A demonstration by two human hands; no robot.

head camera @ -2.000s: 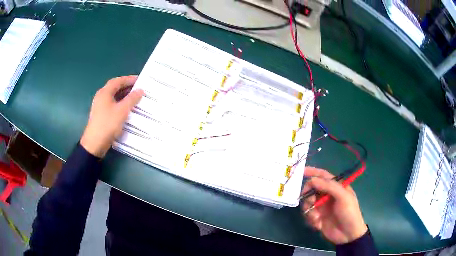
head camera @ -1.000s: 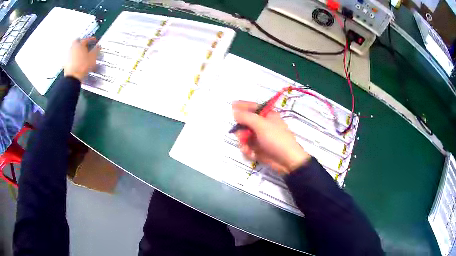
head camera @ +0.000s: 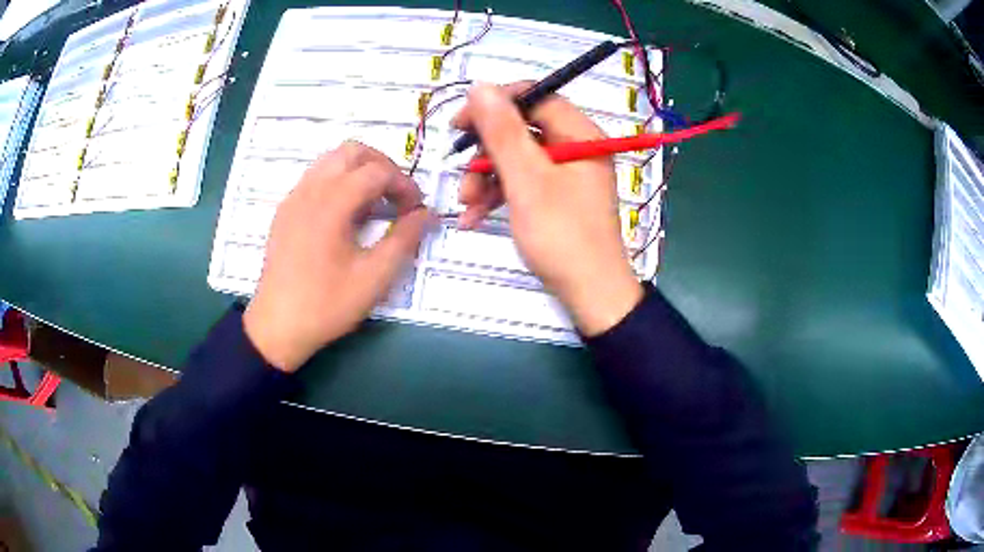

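Observation:
A white tray with two columns of slots lies in front of me, with flat packs that have yellow tape at their wire ends. My left hand is over its left lower part, thumb and finger pinched together near a thin lead; the small tip between them is too blurred to make out. My right hand holds the black probe above the red probe, their tips pointing left towards my left fingertips. Thin dark and red battery leads curve from the packs. Contact of the tips cannot be told.
A second tray with packs lies at the left, with a tray stack beyond it at the edge. Another tray stack stands at the right. Probe cables run along the tray's right side. Red stools show below the bench.
The filled tray from before now lies at the left, and another tray is in front of me. My left hand has come from the far left to beside my right hand, which has turned the probes leftward.

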